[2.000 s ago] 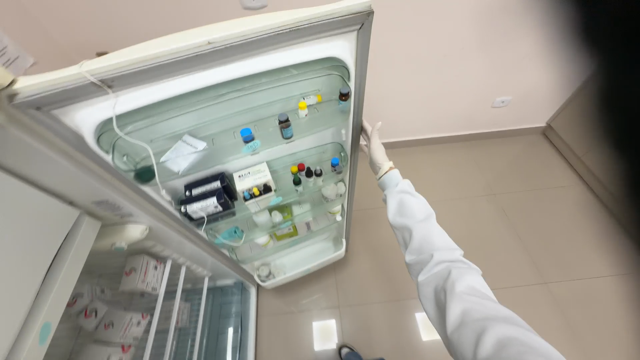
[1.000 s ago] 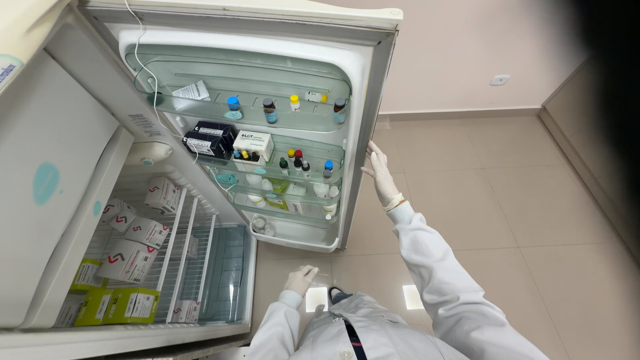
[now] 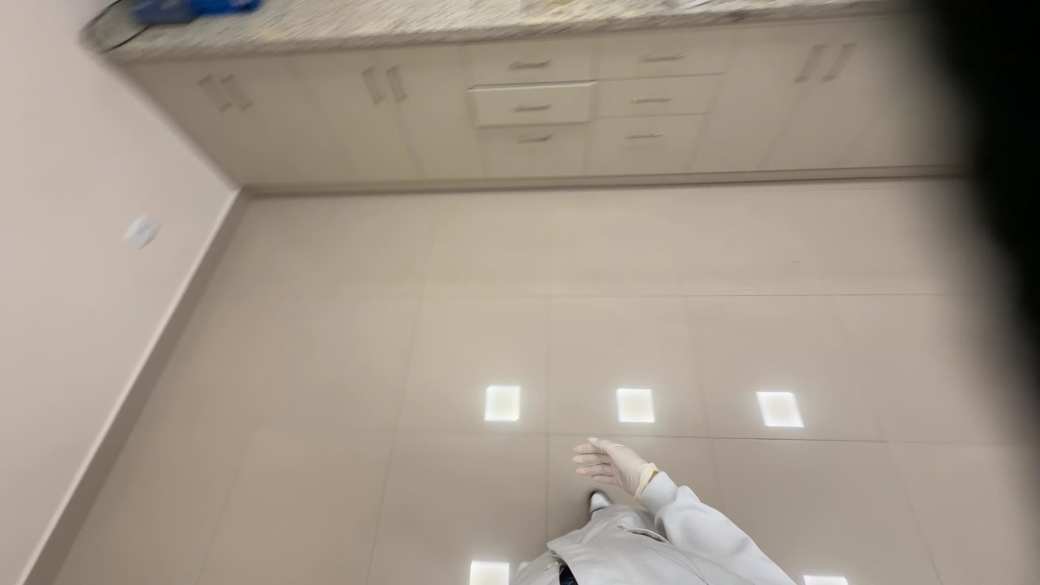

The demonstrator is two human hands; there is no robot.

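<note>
My right hand [image 3: 613, 465], in a pale latex glove below a white coat sleeve, hangs in front of my body at the lower middle. Its fingers are apart and point left, and it holds nothing. The tiled floor [image 3: 479, 349] lies beneath it, and the toe of a shoe [image 3: 599, 500] shows just below the fingers. My left hand is out of view.
Along the far side runs a row of beige cabinets with doors and drawers [image 3: 532, 106] under a granite countertop [image 3: 390, 23]. A blue object [image 3: 223, 5] stands on its left end. A wall with a white outlet [image 3: 142, 231] borders the left.
The view has swung away from the refrigerator to the cabinets. My right hand has left the edge of the refrigerator door and is low before my body. My left hand has gone out of view.
</note>
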